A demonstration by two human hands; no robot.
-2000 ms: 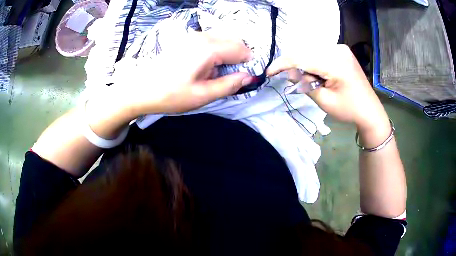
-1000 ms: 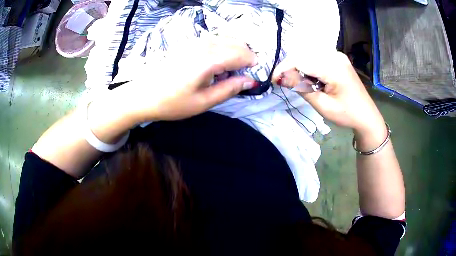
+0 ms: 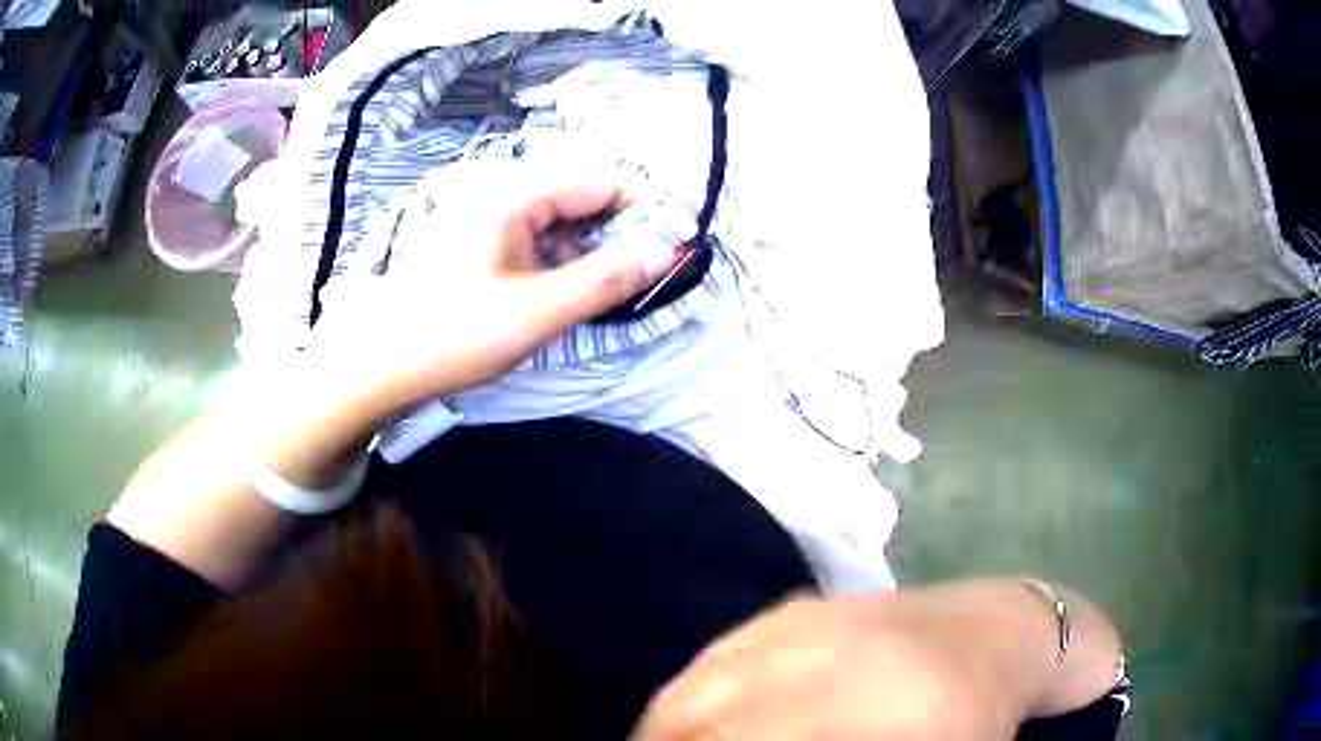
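The striped garment (image 3: 435, 116) with dark trim (image 3: 720, 138) lies bunched over white cloth (image 3: 833, 188) on the lap. My left hand (image 3: 536, 275) pinches the garment at the dark trim between thumb and fingers. A thin, light needle (image 3: 667, 278) lies across the dark trim beside my left thumb tip. A dark thread (image 3: 833, 420) loops over the white cloth to the right. My right hand (image 3: 840, 666) is blurred near the bottom edge, in front of the body; its fingers are cut off or hidden, so what it holds does not show.
A pinkish round tub (image 3: 167, 217) stands at the left, with a box of small round items (image 3: 261, 55) beyond it. A blue-edged grey-brown bin (image 3: 1159, 159) stands at the right. Green floor (image 3: 1014, 478) shows on both sides of the lap.
My right hand has left the cloth and moved down towards the body. My left hand still holds the trim. The needle now shows there. The view has shifted, showing more beyond the garment.
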